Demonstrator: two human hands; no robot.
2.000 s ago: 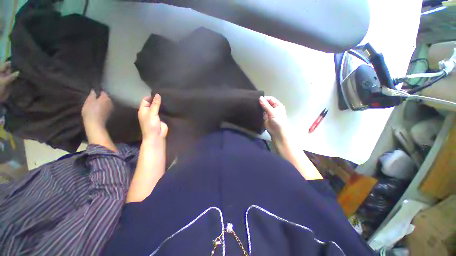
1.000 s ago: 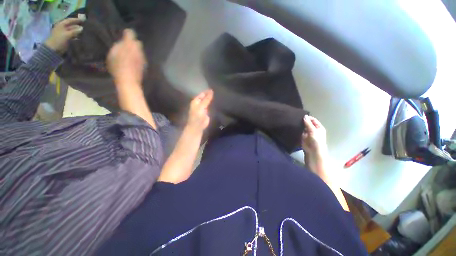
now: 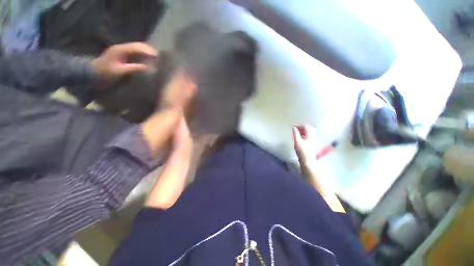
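The dark garment piece [image 3: 223,78] lies bunched on the white table in front of me, blurred. My right hand [image 3: 302,136] is off the cloth, over the table right of it, fingers curled together with nothing seen in them. My left hand [image 3: 181,136] is at the cloth's left edge, partly hidden by another person's hand [image 3: 174,96] that crosses over it; I cannot tell whether it holds the cloth. The other person's second hand [image 3: 124,58] is further left, beside a second dark garment [image 3: 99,26].
A grey padded arm [image 3: 332,39] stands over the back of the white table [image 3: 280,104]. A steam iron [image 3: 383,118] rests at the right. A small red-and-black item [image 3: 326,150] lies beside my right hand. The other person's striped sleeve [image 3: 99,176] fills the left side.
My right hand has let go of the garment's right edge. The other person's hand has come across to the garment and over my left hand. The view has shifted and blurred.
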